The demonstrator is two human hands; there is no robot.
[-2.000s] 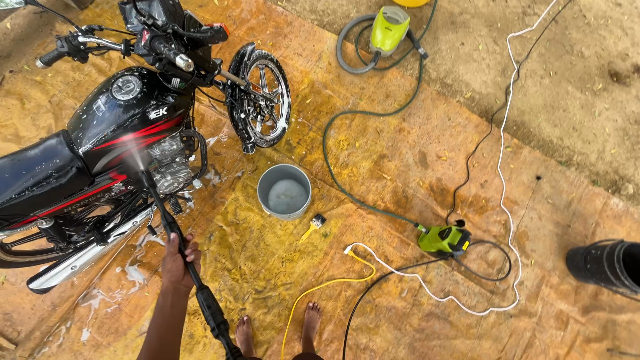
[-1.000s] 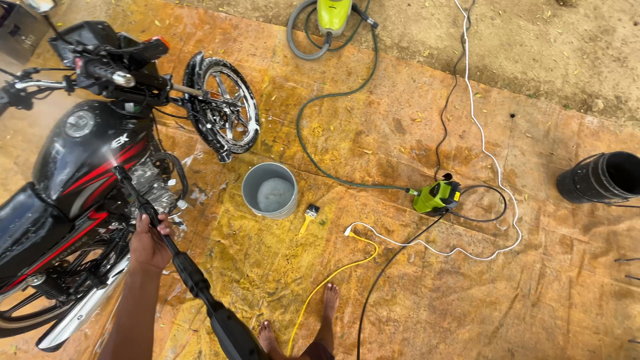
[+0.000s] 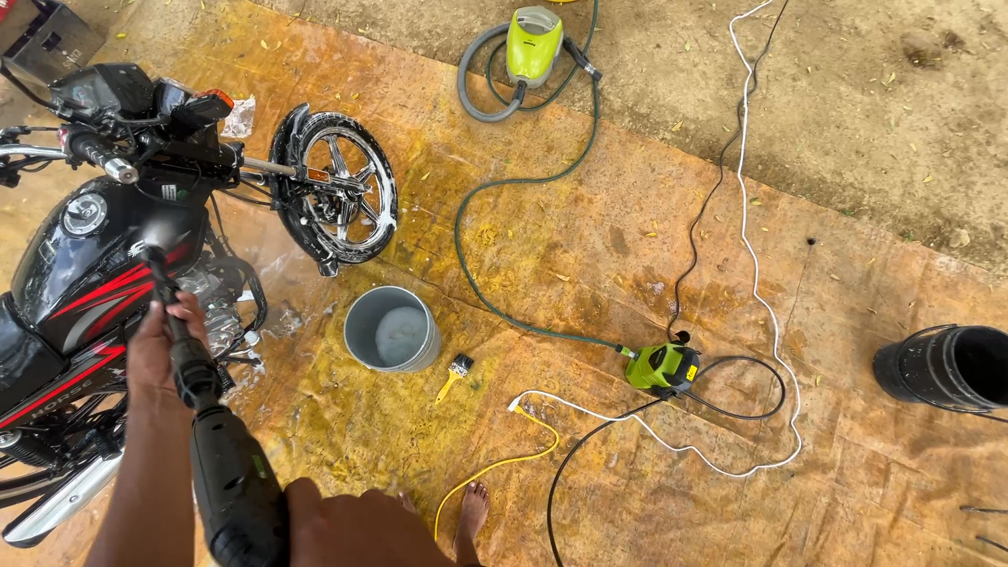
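Note:
My left hand [image 3: 164,339] is closed around the black lance of a pressure washer gun [image 3: 236,488]. At the bottom of the view, my right hand [image 3: 358,524] lies against the rear of the gun, its fingers curled; the trigger and handle are hidden. The nozzle points at the side of the fuel tank [image 3: 83,244] of a black and red motorcycle, and fine spray rises where it meets the tank. White suds cling to the front wheel [image 3: 342,189] and lie on the tarp near the engine [image 3: 213,303].
On the orange tarp [image 3: 598,260] stand a grey bucket [image 3: 431,346] of cloudy liquid, a paintbrush [image 3: 453,376], a green pressure washer [image 3: 661,368] and a black bucket [image 3: 913,366]. A green-and-grey machine [image 3: 534,47] with a hose sits behind. A white cord [image 3: 744,197] and a yellow cord [image 3: 504,466] cross the tarp.
The lance tip has moved up along the tank from near the engine. My right hand has come into view at the gun's rear.

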